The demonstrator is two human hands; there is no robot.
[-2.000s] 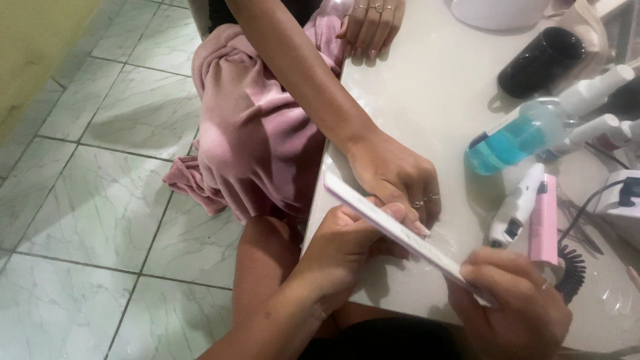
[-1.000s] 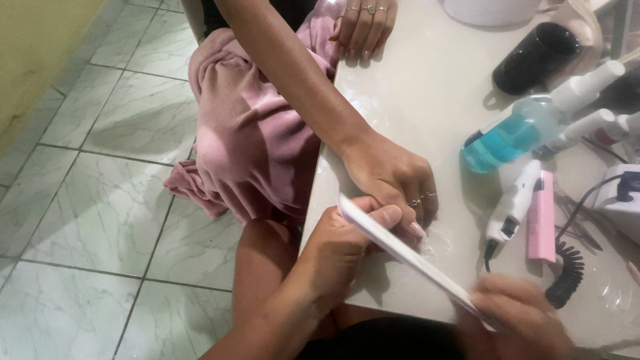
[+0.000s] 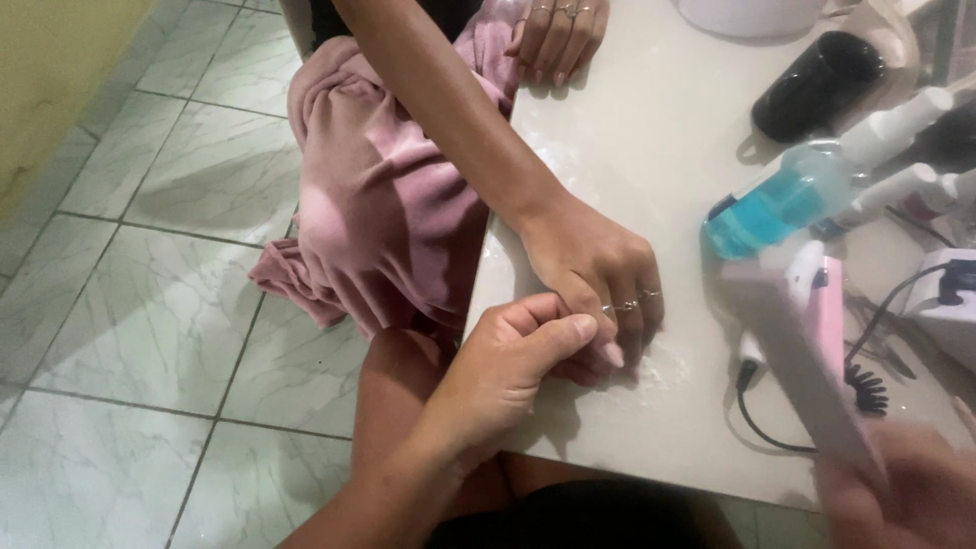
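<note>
My left hand (image 3: 518,358) grips a finger of another person's ringed hand (image 3: 598,259), which lies palm down near the table corner. A pale fingernail (image 3: 612,354) shows just past my thumb. My right hand (image 3: 900,480), blurred at the lower right, holds a long nail file (image 3: 808,358) that points up and to the left, apart from the other person's hand. Whitish dust (image 3: 663,370) lies on the white table (image 3: 648,137) beside the fingers.
Right of the hands are a bottle of blue liquid (image 3: 778,202), a black cup (image 3: 816,88), a pink device (image 3: 827,313) and a coiled cord (image 3: 868,390). The person's other hand (image 3: 563,34) rests at the table's far edge. A pink cloth (image 3: 381,191) drapes over their lap.
My right hand has moved right with the nail file, away from the other person's fingers, where the file lay across them before. My left hand keeps its grip.
</note>
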